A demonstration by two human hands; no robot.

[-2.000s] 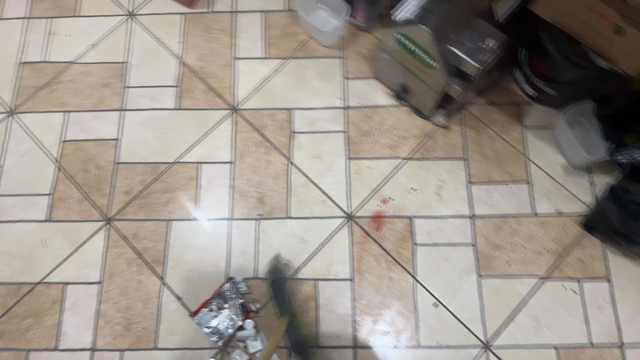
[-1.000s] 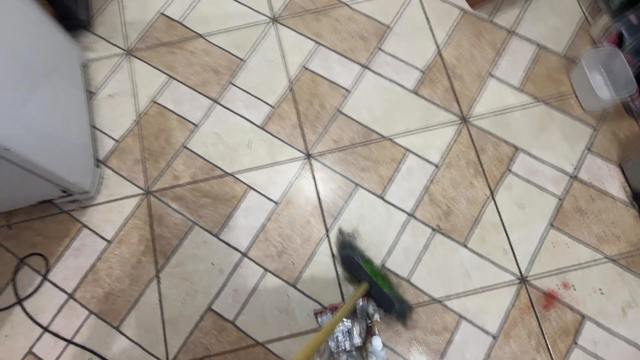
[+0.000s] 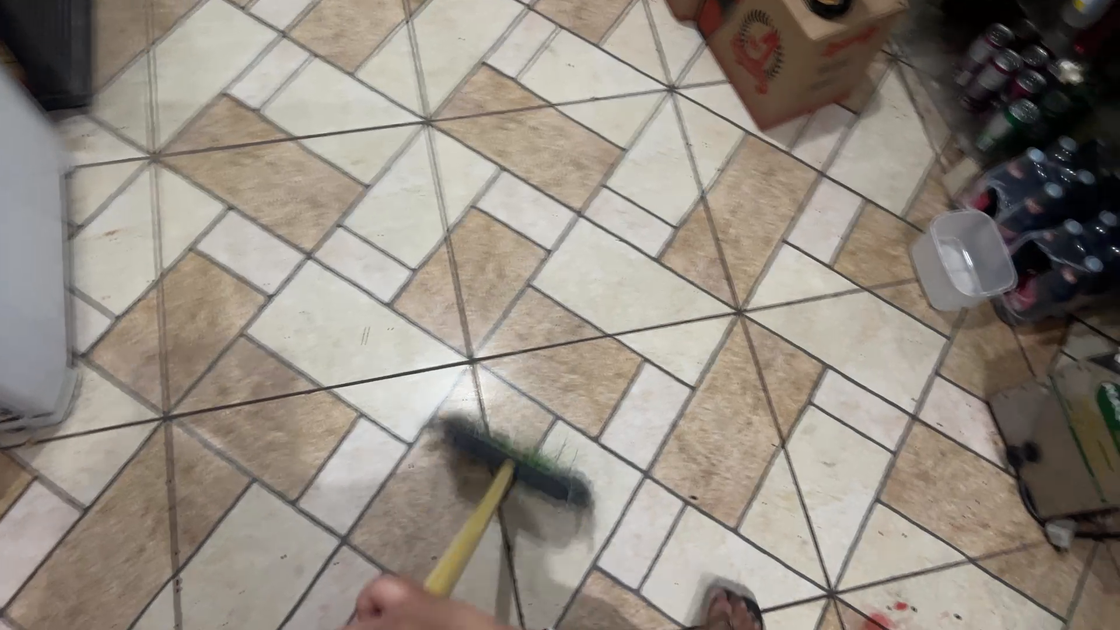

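Note:
At the bottom edge, left of centre, one hand shows in part, which looks like my right hand (image 3: 394,604). It is closed around the yellow handle of a push broom (image 3: 468,542). The dark broom head (image 3: 516,464) with green bristles lies on the tiled floor above the hand, slanting down to the right, and is blurred. My left hand is out of view. Right of the handle, a foot in a dark sandal (image 3: 733,608) shows at the bottom edge.
A printed cardboard box (image 3: 787,61) stands at the top. A clear plastic tub (image 3: 964,259), packed bottles (image 3: 1050,219), cans (image 3: 993,66) and another box (image 3: 1063,437) line the right side. A white appliance (image 3: 31,262) is at left; red spots (image 3: 879,619) mark the floor at lower right.
The crumpled foil wrappers beside the broom head in the earlier frames are out of view now. A hand on the handle and a sandalled foot have come into view. The view has shifted.

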